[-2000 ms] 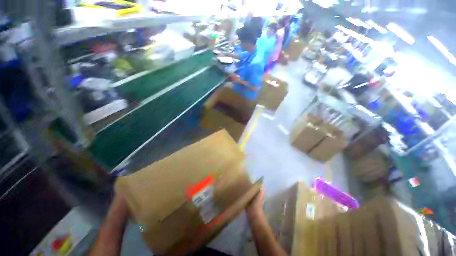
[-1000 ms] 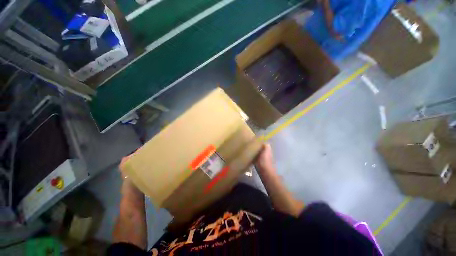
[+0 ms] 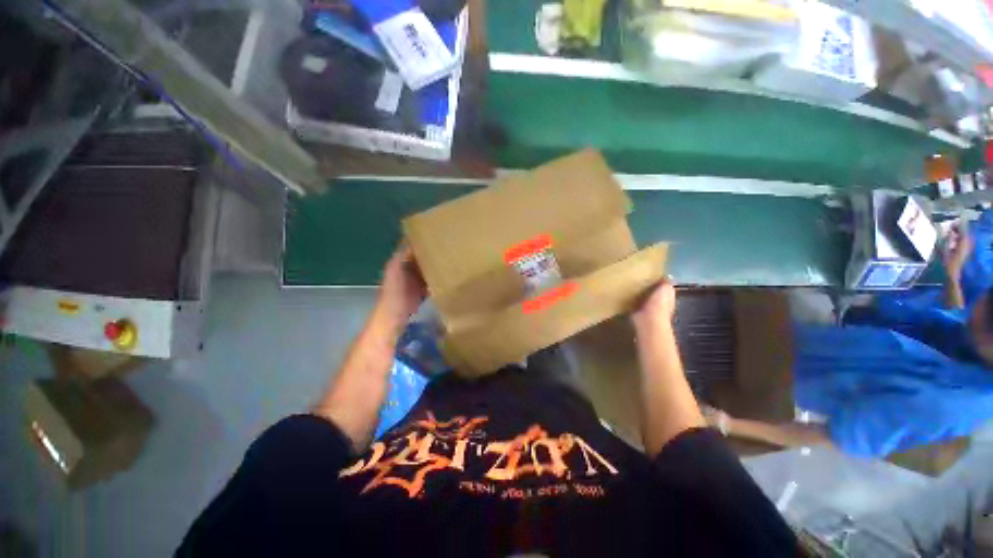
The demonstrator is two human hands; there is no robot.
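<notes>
A brown shipping carton (image 3: 468, 234) with a red-orange and white label is held tilted in front of my chest, over the front edge of the green bench (image 3: 359, 234). A flap stands out along its near side. My left hand (image 3: 403, 286) holds its left end. My right hand (image 3: 653, 307) holds its right end, by the flap. The fingers under the carton are partly hidden.
A dark belt (image 3: 98, 229) and a red emergency stop button (image 3: 120, 334) are at left. A tray of blue and dark items (image 3: 370, 142) lies at the back. A person in blue (image 3: 871, 371) works at right beside an open carton (image 3: 762, 349).
The view has turned toward the bench. The carton has moved from over the floor to the bench's front edge, still between both hands. Its near flap now stands out more.
</notes>
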